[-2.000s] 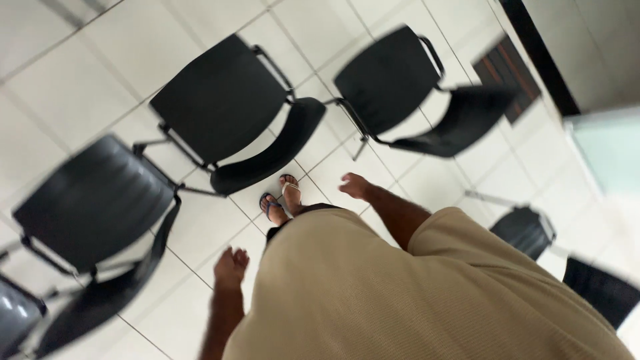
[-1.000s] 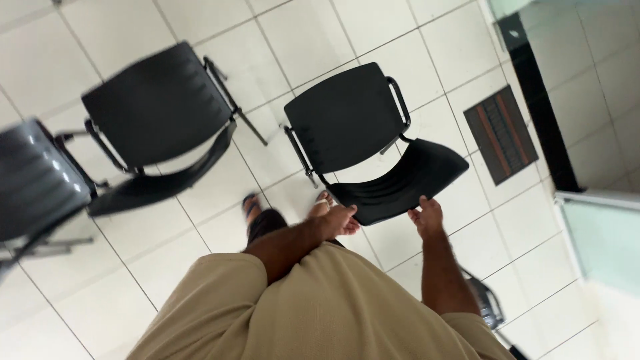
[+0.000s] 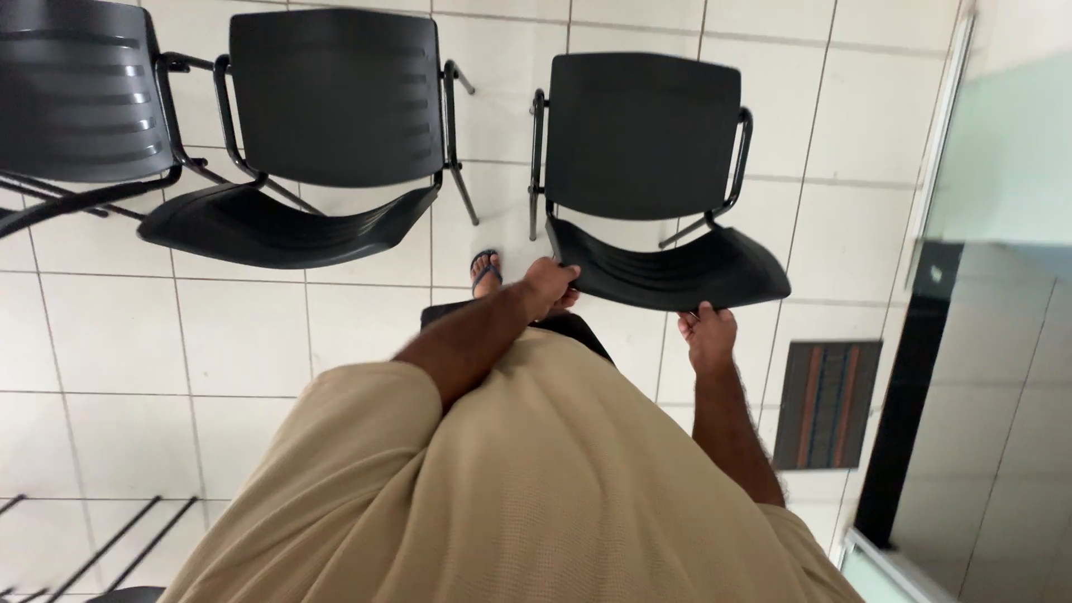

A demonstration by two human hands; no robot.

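Observation:
A black plastic chair with a tubular metal frame (image 3: 643,138) stands in front of me, its curved backrest (image 3: 670,272) nearest my body. My left hand (image 3: 553,285) grips the left end of that backrest. Farther right, my right hand (image 3: 708,331) holds the backrest's top edge, with fingertips over the rim. Both hands touch only this chair. To its left, separated by a gap, stands a second black chair (image 3: 335,100). The far side of the held backrest is hidden, so part of my fingers cannot be seen.
A third black chair (image 3: 75,92) stands at the far left. A striped doormat (image 3: 827,404) lies on the tiled floor to the right, beside a black strip (image 3: 909,402) and glass panels (image 3: 1005,159). Metal chair legs (image 3: 126,540) show at the lower left. My sandalled foot (image 3: 486,272) is below.
Two seconds ago both hands were empty and apart; by one second ago they were at the chair's backrest. Now the gap between this chair and its left neighbour looks narrower. The view has turned.

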